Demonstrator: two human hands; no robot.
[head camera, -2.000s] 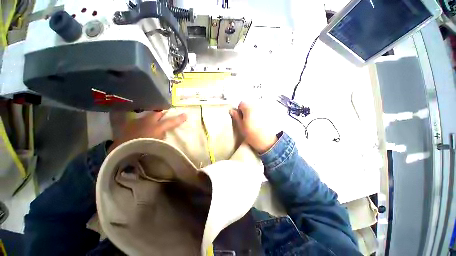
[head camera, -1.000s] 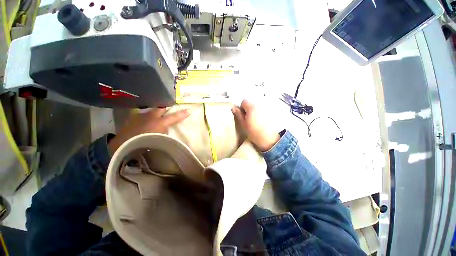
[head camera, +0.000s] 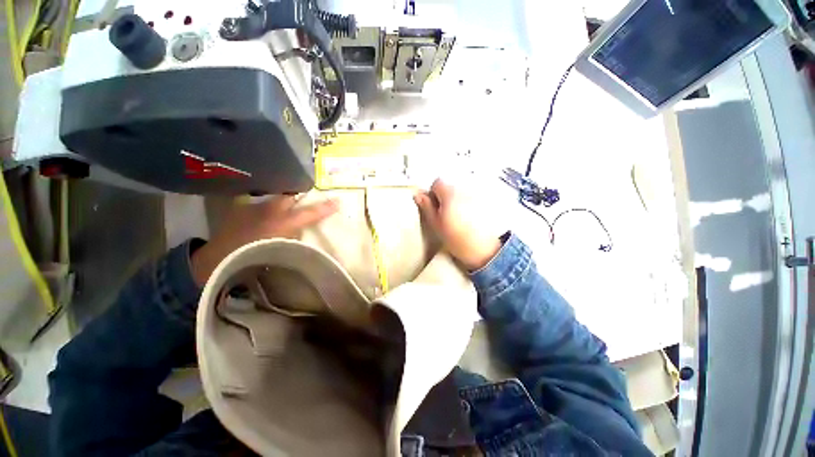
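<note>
A beige bag body (head camera: 304, 357) stands with its open mouth facing up toward me, its far end flattened at the yellow work clamp (head camera: 362, 159). A yellow binding tape (head camera: 376, 241) runs along its seam to the clamp. My left hand (head camera: 259, 228) rests on the bag's left side, fingers spread toward the clamp, partly behind the bag rim. My right hand (head camera: 456, 223) holds the bag's right side near the clamp, thumb and forefinger at the edge. The dark grey machine head (head camera: 188, 129) with a red logo is above my left hand.
A control screen (head camera: 684, 45) stands at the upper right, with a black cable (head camera: 547, 120) running down. Small dark snips (head camera: 533, 188) lie on the white table (head camera: 590, 294). Beige pieces with yellow edges (head camera: 31, 241) hang at the left. A grey metal frame (head camera: 760, 268) is at right.
The view has shifted slightly, so the machine head and bag opening appear a little further right. The clamp looks slightly shifted too. Both hands keep about the same place on the bag.
</note>
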